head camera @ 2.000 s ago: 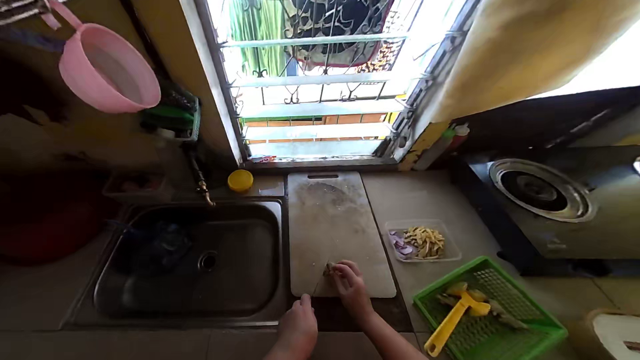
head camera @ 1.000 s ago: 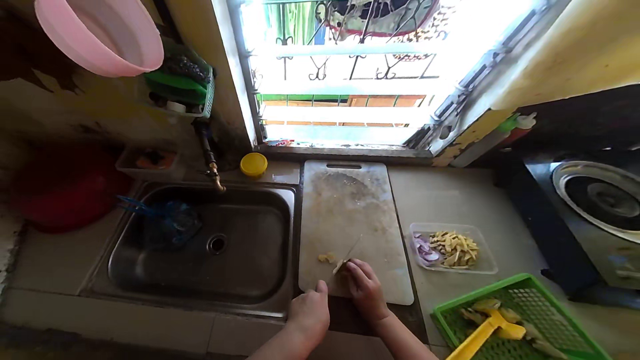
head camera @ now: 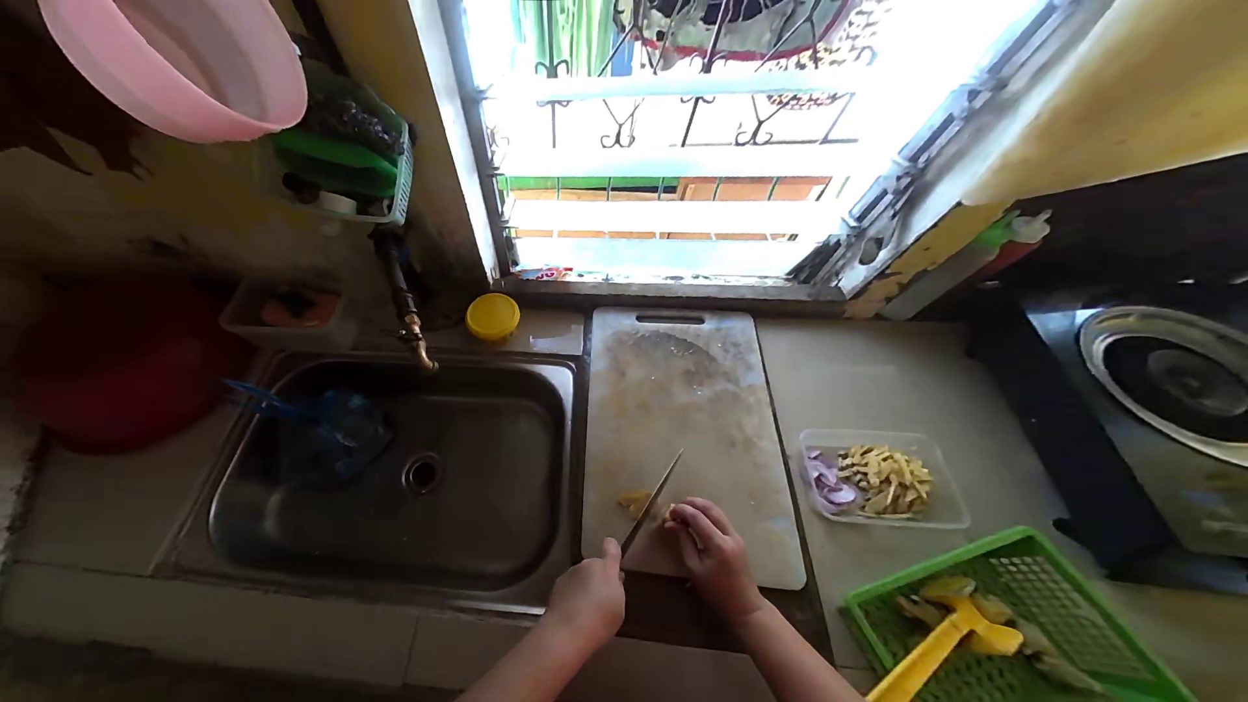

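Note:
My left hand (head camera: 587,597) grips a kitchen knife (head camera: 651,507) by its handle, the blade pointing up and right over the lower part of a worn cutting board (head camera: 682,409). Left of the blade lie small yellowish pieces (head camera: 634,500). My right hand (head camera: 717,558) holds a small pale yellow piece of food (head camera: 671,517) with its fingertips, just right of the blade. A clear plastic container (head camera: 946,507) right of the board holds sliced purple onion (head camera: 831,485) and pale yellow strips (head camera: 885,480).
A steel sink (head camera: 487,468) with a blue plastic bag (head camera: 341,434) adjoins the board's left side. Behind it are a brass tap (head camera: 419,346) and a yellow-lidded tub (head camera: 492,317). A green basket (head camera: 1102,595) holds a yellow peeler (head camera: 936,648), near a gas stove (head camera: 1199,487).
The knife blade shows more plainly now, angled between my hands. Small yellowish pieces lie left of it, as they did one second ago. The view has shifted.

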